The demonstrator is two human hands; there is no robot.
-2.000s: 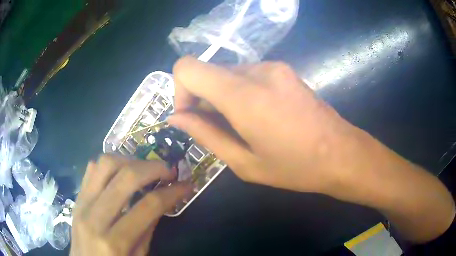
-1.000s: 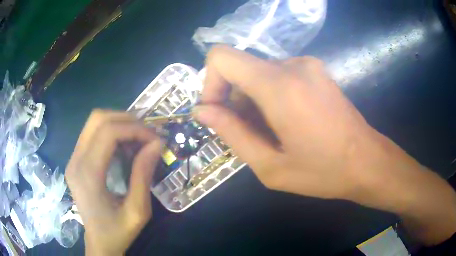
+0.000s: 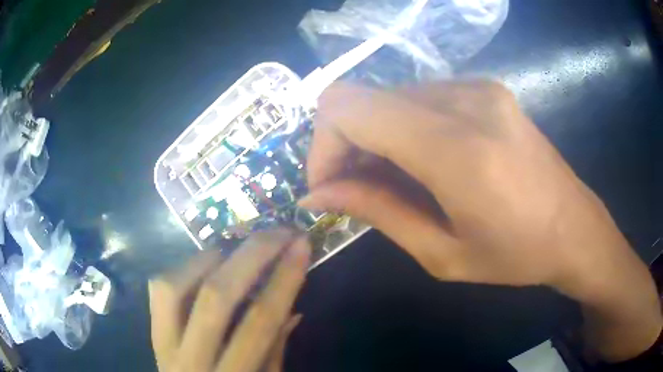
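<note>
The white power strip housing (image 3: 169, 168) lies open and tilted on the dark bench, its ribbed slots showing. The circuit board (image 3: 254, 178) with round silver-topped capacitors sits mid-housing. A brass contact strip (image 3: 328, 221) shows near the housing's lower right side. The white power cord (image 3: 349, 59) leaves the upper right end. My right hand (image 3: 314, 171) is over the housing's right part, thumb and fingers bent close together; what is between them is hidden. My left hand (image 3: 243, 298) is blurred and covers the housing's lower edge; its fingertips' contact cannot be told.
A clear plastic bag (image 3: 465, 36) lies round the cord at the top. More bagged cords (image 3: 36, 254) with white plugs (image 3: 93, 289) lie at the left edge. A pale label-like piece (image 3: 539, 359) is at the bottom right. A dark brown edge (image 3: 87, 47) borders green at upper left.
My left hand was lifted off the housing's left side a second ago and is now at its lower edge. My right hand has shifted slightly right and down. More of the housing's upper left shows.
</note>
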